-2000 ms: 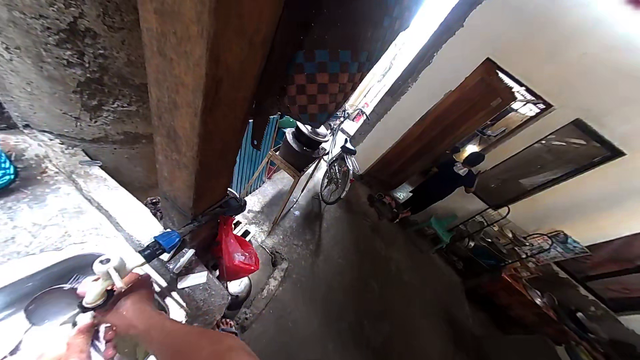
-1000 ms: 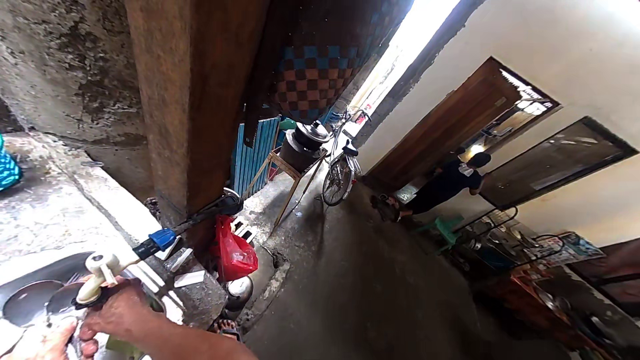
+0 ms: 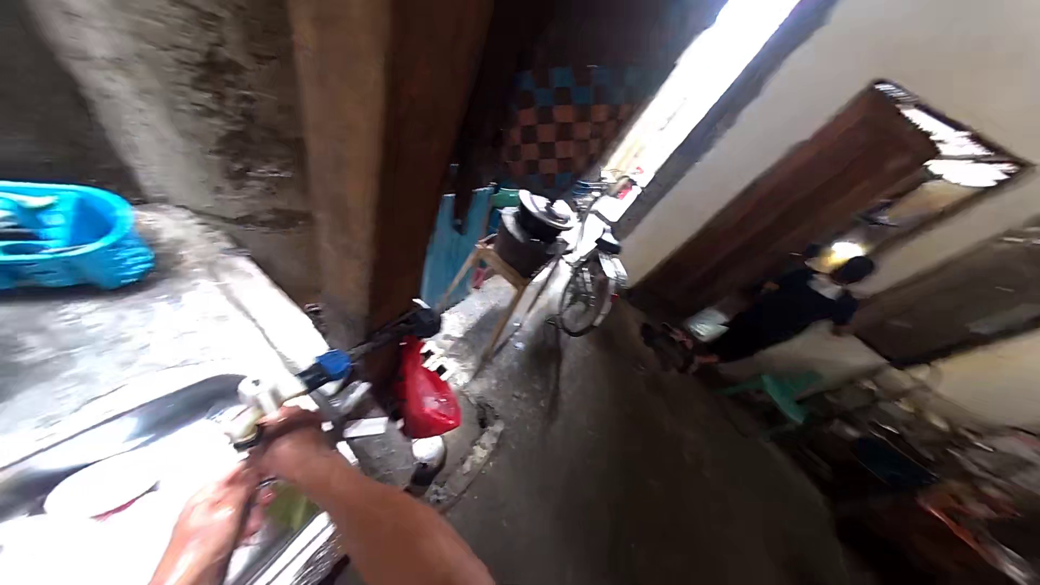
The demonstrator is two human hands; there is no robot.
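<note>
At the lower left, my right hand (image 3: 294,445) is bent beside the white tap (image 3: 258,396), its fingers close under the spout. My left hand (image 3: 213,508) is just below it, nearly touching it, over the metal sink (image 3: 175,418). A thin dark strip runs between the two hands; blur hides what it is and which hand grips it. A blue fitting (image 3: 334,365) joins the tap to a dark pipe. In the sink, a pale round dish (image 3: 101,487) is washed out by glare. Something green shows beneath my right wrist.
A blue plastic basin (image 3: 122,244) stands on the concrete ledge. A red plastic bag (image 3: 428,398) hangs beside a wooden post (image 3: 378,162). Beyond are a large dark pot (image 3: 520,244) on a wooden stand, a bicycle (image 3: 583,296), a bending person (image 3: 784,313) and a green stool (image 3: 784,394).
The view has swung left, bringing much more of the blue basin into sight. My hands remain close together by the tap. The person by the doorway appears bent lower than before.
</note>
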